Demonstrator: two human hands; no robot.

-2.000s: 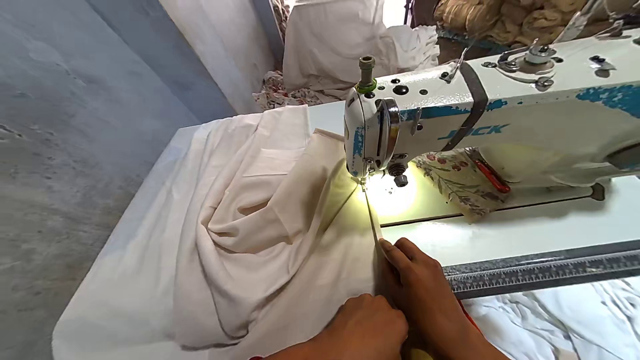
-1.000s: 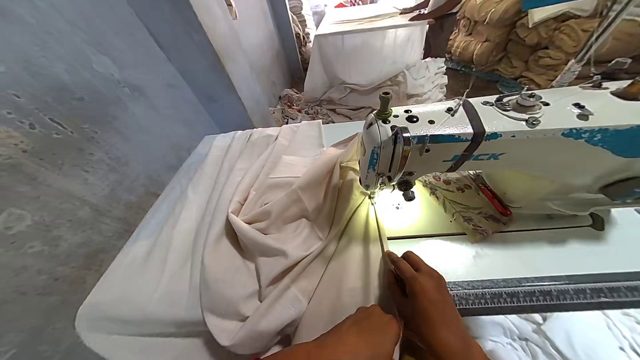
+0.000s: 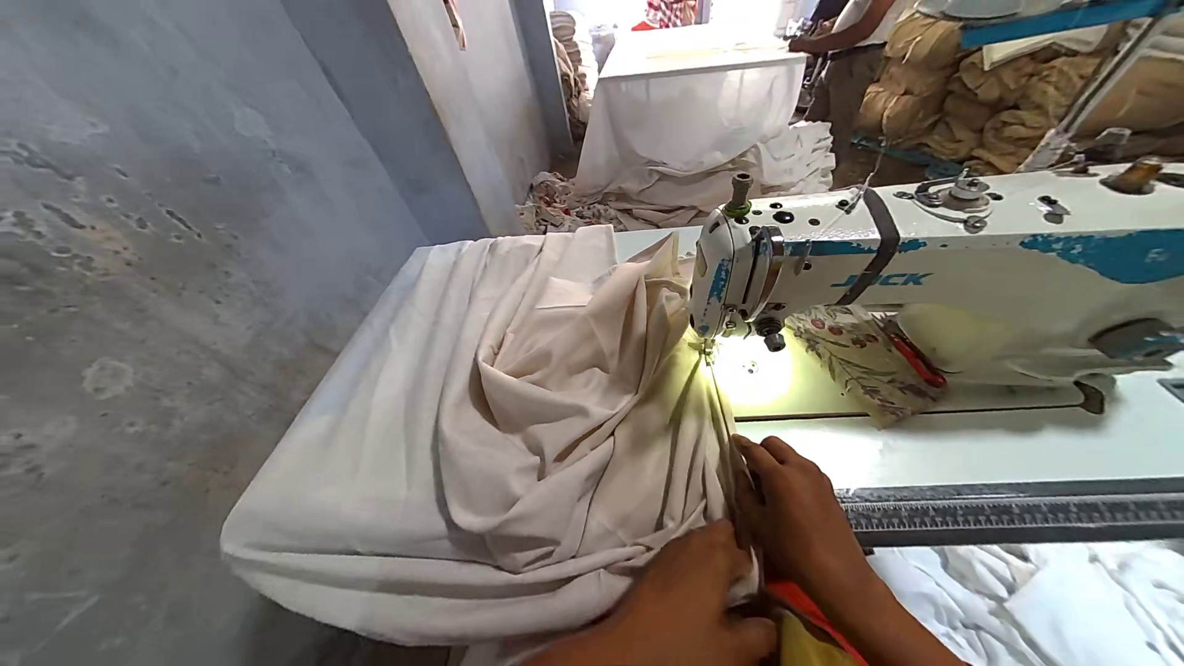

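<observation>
Cream fabric (image 3: pixel 555 444) lies bunched on the left of the machine table, and its right edge runs under the presser foot (image 3: pixel 708 351) of a lit Jack sewing machine (image 3: pixel 925 259). My right hand (image 3: pixel 786 495) pinches that edge a short way in front of the foot. Nearer to me, my left hand (image 3: pixel 698 592) grips the same edge, its fingertips partly hidden in the folds. Behind the needle area, red-handled snips (image 3: pixel 916 356) rest on a floral cloth scrap (image 3: pixel 856 361) on the machine bed.
A ruler strip (image 3: pixel 1008 513) runs along the table's front edge, with white cloth (image 3: pixel 1045 592) below. A grey wall (image 3: pixel 185 277) stands at left. Beyond are a cloth-covered table (image 3: pixel 703 92), a person's arm (image 3: pixel 851 28) and stacked brown bundles (image 3: pixel 999 92).
The cream fabric has bunched up more beside the machine and in front of my left hand. Both hands stay on its edge. The view has tilted up, showing more of the room behind.
</observation>
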